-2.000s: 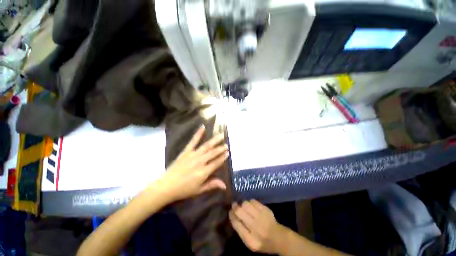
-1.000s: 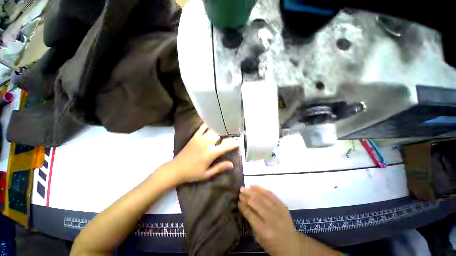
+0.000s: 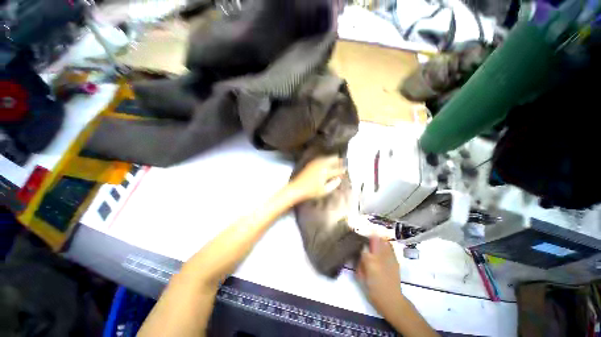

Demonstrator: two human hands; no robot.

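Observation:
A dark brown garment (image 3: 290,85) lies heaped on the white table left of the sewing machine head (image 3: 389,174). Its narrow sleeve part (image 3: 323,227) runs beside the machine head, its end lying on the table top. My left hand (image 3: 321,179) lies on the sleeve left of the head, fingers partly spread, pressing it. My right hand (image 3: 379,263) holds the sleeve's right edge near its end, below the head. The needle point is hidden or too blurred to make out.
A yellow-taped panel (image 3: 66,197) is at the table's left end. Pens (image 3: 486,276) and a small open box (image 3: 553,306) lie to the right. A green cone-like shape (image 3: 491,89) hangs above the machine. A ruler strip (image 3: 283,314) lines the front edge. A blue crate (image 3: 122,312) is below left.
The view has turned and shifted left. The sleeve end has come up from the front edge onto the table top, beside the head. Both hands have moved with it and remain on the cloth.

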